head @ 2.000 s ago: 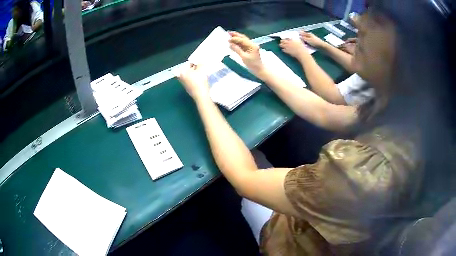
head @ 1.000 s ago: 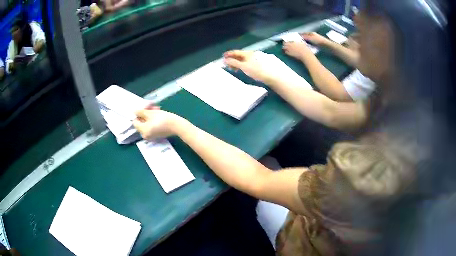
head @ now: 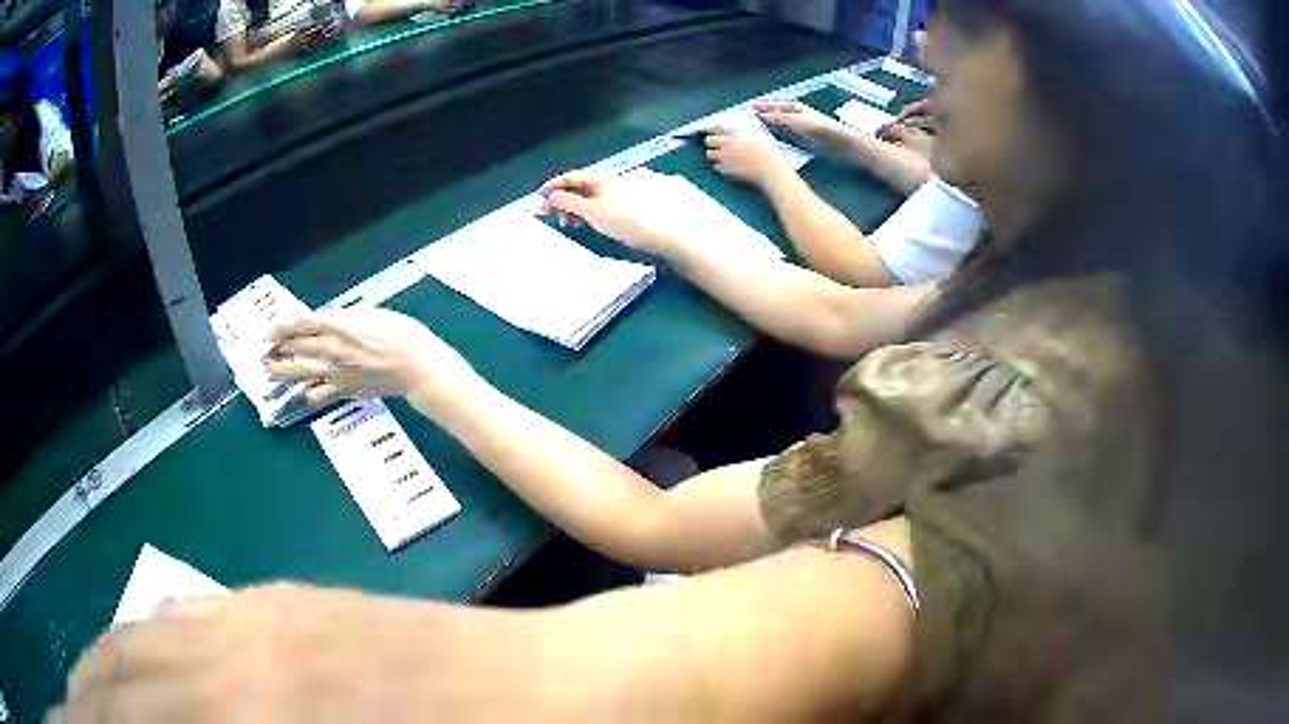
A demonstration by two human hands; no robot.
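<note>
My right hand [head: 212, 658] is large and blurred at the bottom left, its arm crossing the lower picture from the right. It covers most of a white stack of flat sheets, of which a corner [head: 159, 583] shows beyond the hand. My fingers are cut off or hidden, so I cannot tell if they hold anything. My left hand is out of the picture. A folded leaflet [head: 389, 481] with short black bars lies on the green bench beyond my hand. A pile of folded leaflets [head: 257, 314] lies by the upright post.
A worker in an olive-brown top [head: 975, 467] sits close on the right, one hand [head: 339, 351] on the leaflet pile, the other at a white sheet stack [head: 544, 276]. Further workers' hands hold paper beyond. A metal rail [head: 106, 474] and post [head: 159, 212] edge the bench.
My right hand and arm have come into view over the near stack. The neighbour's hand has gone from the raised sheet to the leaflet pile. The view has shifted a little.
</note>
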